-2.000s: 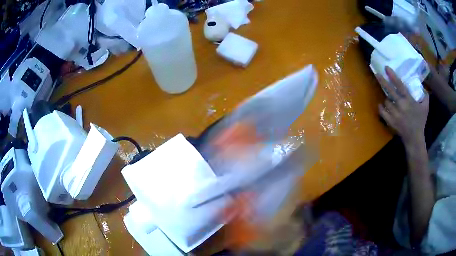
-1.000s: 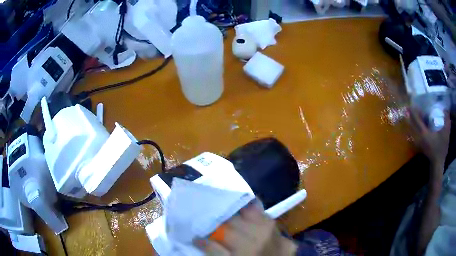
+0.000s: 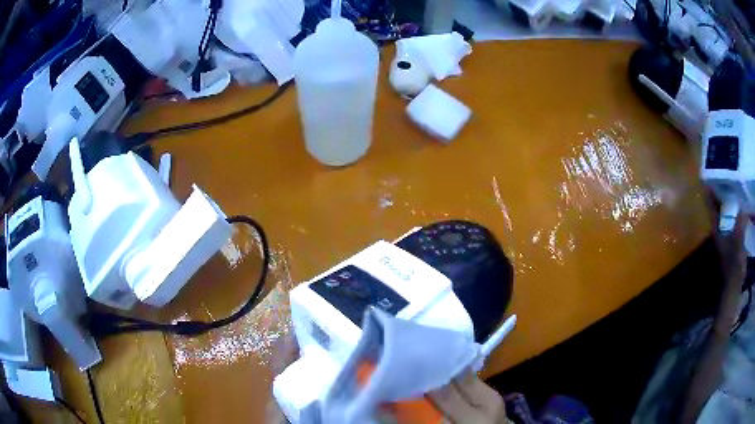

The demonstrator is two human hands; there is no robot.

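A white security camera [image 3: 377, 290] with a black dome head [image 3: 476, 269] lies tilted at the lower middle, its black label and printed face up. My right hand [image 3: 468, 402], with orange finger cots, presses a folded pale grey cloth [image 3: 414, 356] on the body's lower part. The cloth hides part of the body and fingers. A thin white antenna sticks out at the right. Only a sliver of my left hand [image 3: 282, 344] shows at the body's left side, holding it; the rest is hidden behind the camera.
A translucent bottle [image 3: 338, 99], white block [image 3: 439, 113] and round white part [image 3: 407, 74] stand beyond. Several cameras [image 3: 124, 224] and black cables are at left. At right, another person's arm [image 3: 728, 306] is by a camera [image 3: 728, 153].
The camera has been turned and shifted right, so its label and more of the dome show. The cloth has moved down and right off the label. The view has shifted slightly.
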